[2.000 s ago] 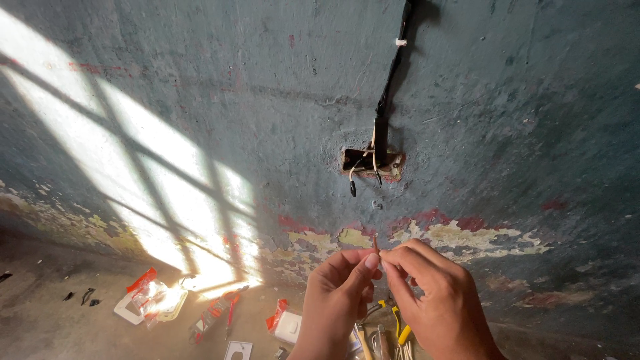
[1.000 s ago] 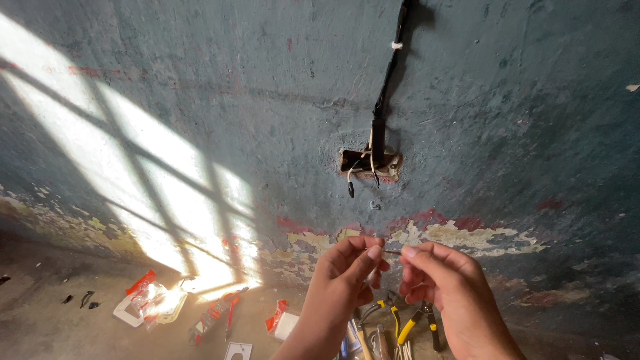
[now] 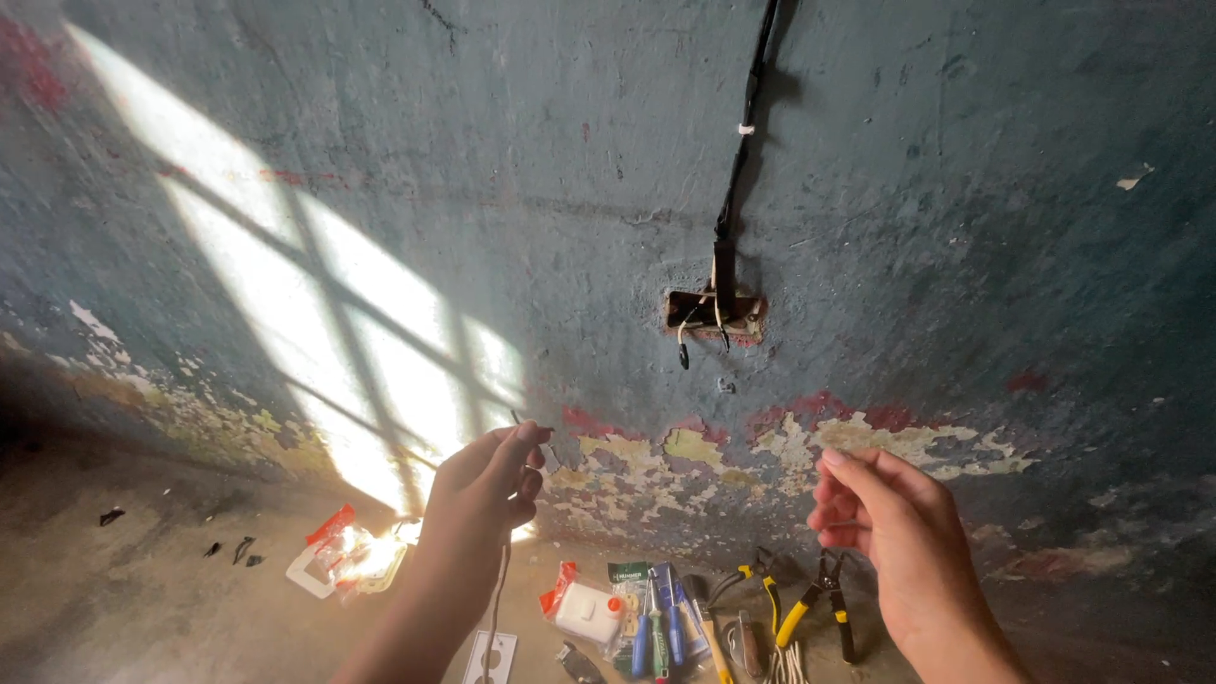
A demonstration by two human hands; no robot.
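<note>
My left hand [image 3: 489,484] pinches the end of a thin electrical cable [image 3: 497,594], whose short tips stick out above the fingertips while its length hangs below the hand. To the right, my right hand [image 3: 883,522] is raised with curled fingers; nothing shows clearly between its thumb and fingertips. Ahead on the wall, a recessed electrical box [image 3: 750,318] has wires coming out, one with a black-wrapped end [image 3: 683,356]. A black-sheathed cable [image 3: 744,152] runs down the wall into it.
On the floor by the wall lie a packaged white fitting [image 3: 586,611], screwdrivers [image 3: 658,632], a brush [image 3: 711,636], yellow-and-black pliers [image 3: 801,608] and a white outlet plate [image 3: 502,655]. A plastic package [image 3: 332,560] and black scraps [image 3: 244,548] lie farther left.
My hands were together at the wire; now they are wide apart, the left one moved left with the cable and the right one moved right.
</note>
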